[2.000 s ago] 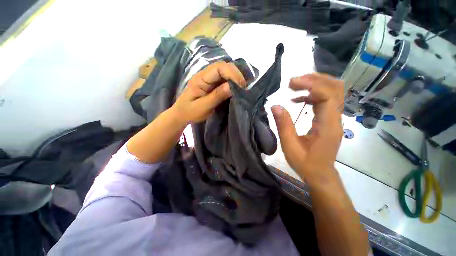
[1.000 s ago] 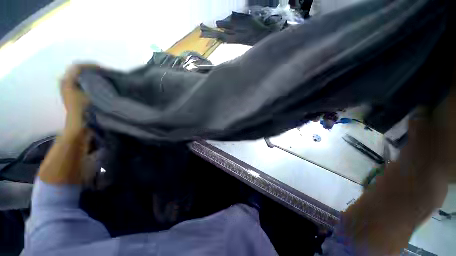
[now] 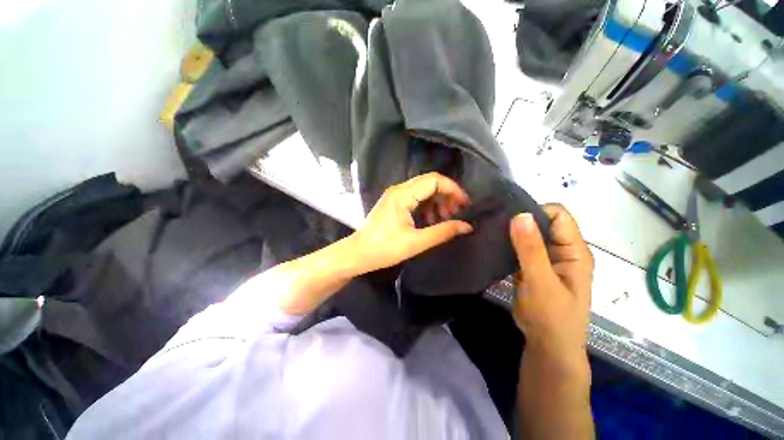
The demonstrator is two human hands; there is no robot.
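Note:
A dark grey garment (image 3: pixel 443 77) lies over the table's front edge and hangs towards my lap. My right hand (image 3: pixel 554 266) pinches a folded edge of it between thumb and fingers, at the right of the cloth. My left hand (image 3: pixel 404 223) is over the middle of the garment, thumb and fingers apart; some fingertips are against dark cloth, and I cannot tell whether they grip it. A fold with an opening shows just above my left hand.
The white sewing machine (image 3: pixel 636 60) with a blue stripe stands at the upper right. Scissors (image 3: pixel 688 258) with green and yellow handles lie on the table at the right. More dark garments (image 3: pixel 146 249) are heaped at the left. A measuring strip (image 3: pixel 653 361) runs along the table's front edge.
The garment was stretched and swung across the view a second ago; now it lies bunched in front of me. My hands have come together at its middle, the left from far left.

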